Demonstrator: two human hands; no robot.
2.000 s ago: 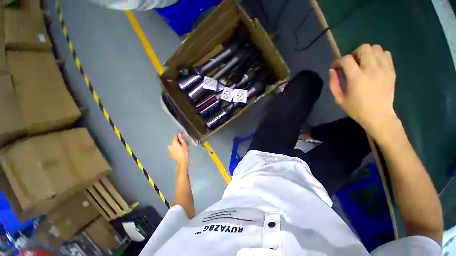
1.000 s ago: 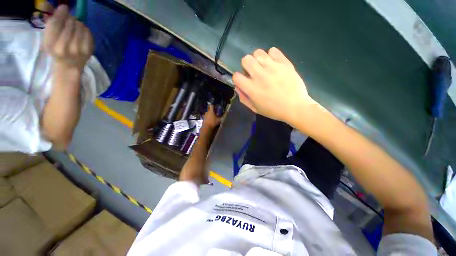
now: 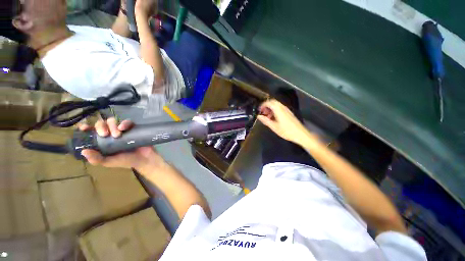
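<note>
A hot-air styling brush [image 3: 153,136] is held level across the view, with its grey handle at the left and its silver and magenta bristle barrel [image 3: 224,125] at the right. My left hand [image 3: 114,145] is wrapped around the handle near the cord end. The black power cord [image 3: 97,104] is looped in a bundle above that hand. My right hand [image 3: 278,120] has its fingertips closed at the dark tip of the barrel. The open carton [image 3: 211,94] is below the barrel, with more brushes [image 3: 229,148] in it, partly hidden.
The green bench [image 3: 326,66] runs along the upper right. A blue-and-black hand screwdriver [image 3: 433,51] lies on it. A black box [image 3: 242,12] and a black cable are at its far end. A person in a white shirt [image 3: 107,58] is at the upper left. Brown cartons [image 3: 66,199] stand at the lower left.
My left hand has come up out of the carton with a brush. My right hand has moved off the bench edge to the barrel tip. The view has shifted, showing more of the other person.
</note>
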